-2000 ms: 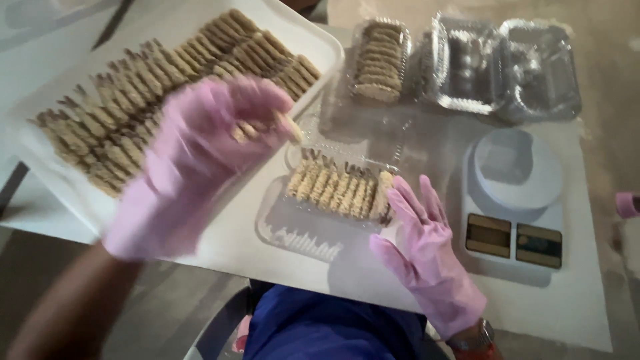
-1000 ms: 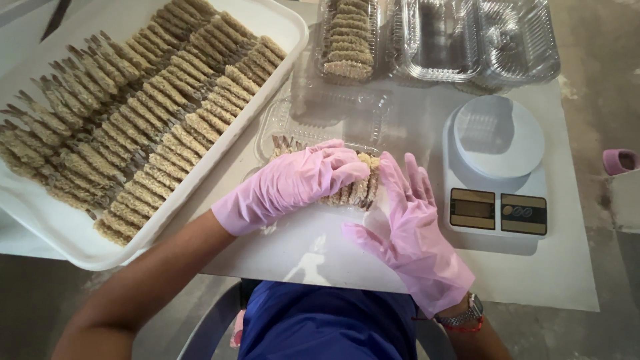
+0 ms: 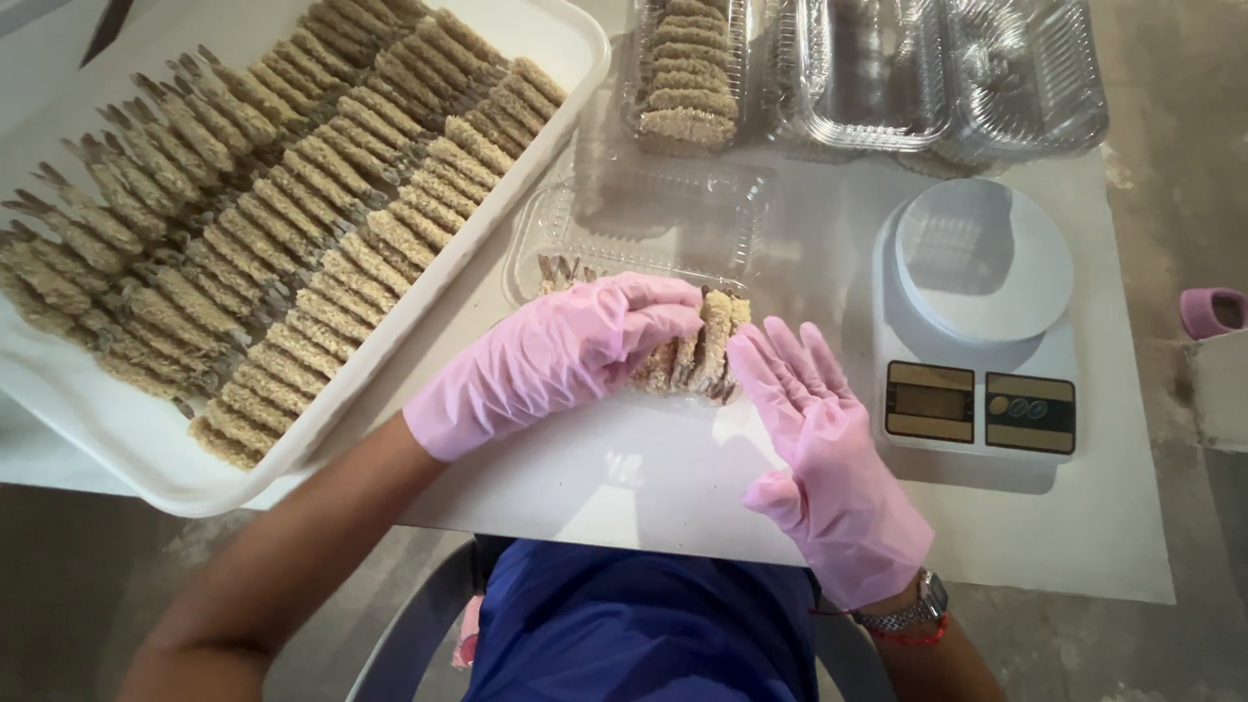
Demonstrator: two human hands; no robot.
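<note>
A clear plastic clamshell container [image 3: 634, 229] lies with its lid folded back, and a row of breaded shrimp [image 3: 717, 341] fills its near half. Over the row bends my left hand [image 3: 575, 341] in a pink glove, fingertips on the shrimp; whether it grips one is hidden beneath the fingers. My right hand [image 3: 829, 458], also gloved in pink, rests at the right end of the row with its fingers apart, fingertips beside the last shrimp and nothing held. On the left, a white tray [image 3: 585, 58] holds long rows of breaded shrimp.
A white kitchen scale [image 3: 980, 292] stands right of my right hand. Behind the open container are a filled container of breaded shrimp [image 3: 687, 78] and an empty open clamshell [image 3: 877, 136]. The table's near edge runs just in front of my body.
Two seconds back my left hand was over the tray's near side with a shrimp; it has since moved right, onto the row in the container. My right hand remains at the row's right end.
</note>
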